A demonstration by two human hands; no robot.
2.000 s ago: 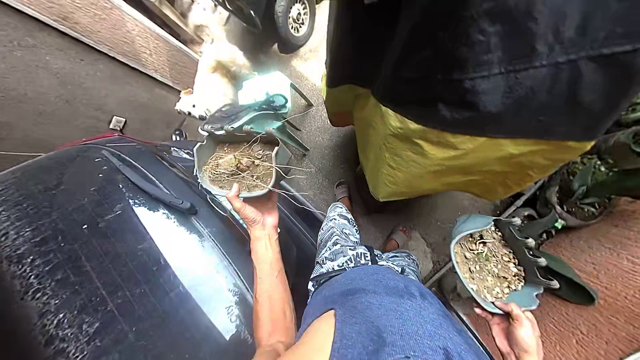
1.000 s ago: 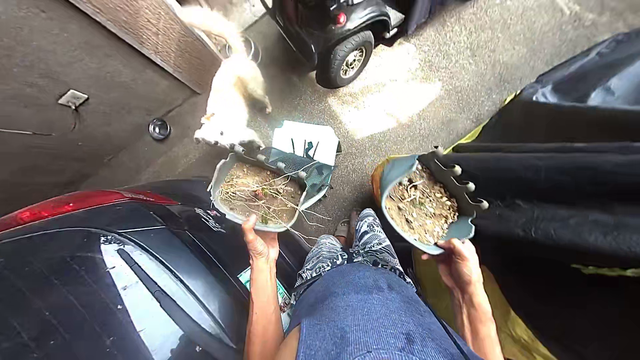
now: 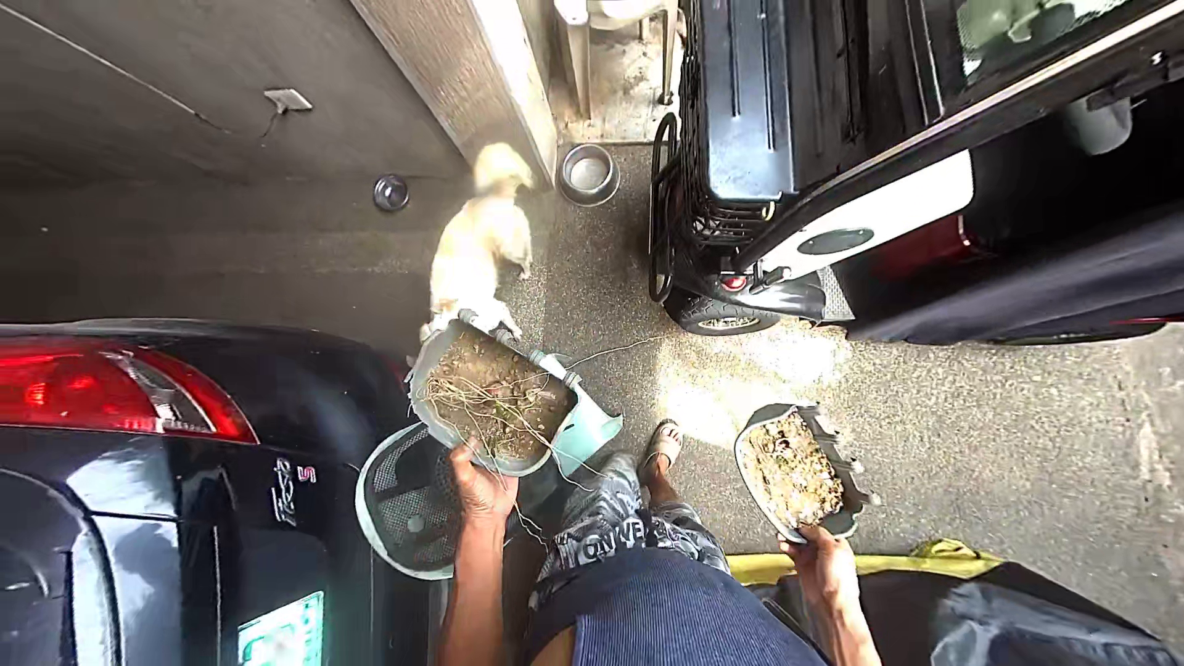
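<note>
My left hand (image 3: 484, 486) grips the near rim of a grey plastic planter (image 3: 433, 359) that holds soil and long dry stems or roots, some trailing over its edge. Light-green plastic (image 3: 588, 427) shows at its right side. On the right, my right hand (image 3: 821, 552) holds a second planter (image 3: 856, 495) by its near end, filled with pale, chunky, gravel-like material. Both planters are level enough that their contents show from above. A green mesh-patterned plastic chair (image 3: 407, 499) is partly hidden below the left planter.
A light-coloured dog (image 3: 476, 245) stands just beyond the left planter. Metal bowls (image 3: 589, 176) lie on the ground. A dark car (image 3: 277, 388) is at left, a golf cart (image 3: 731, 231) at upper right. A black and yellow cover (image 3: 962, 560) lies at lower right.
The view has swung a lot, bringing the golf cart and bowls into sight. Both hands still hold their planters. The covered thing that stood beside the right planter now shows at lower right.
</note>
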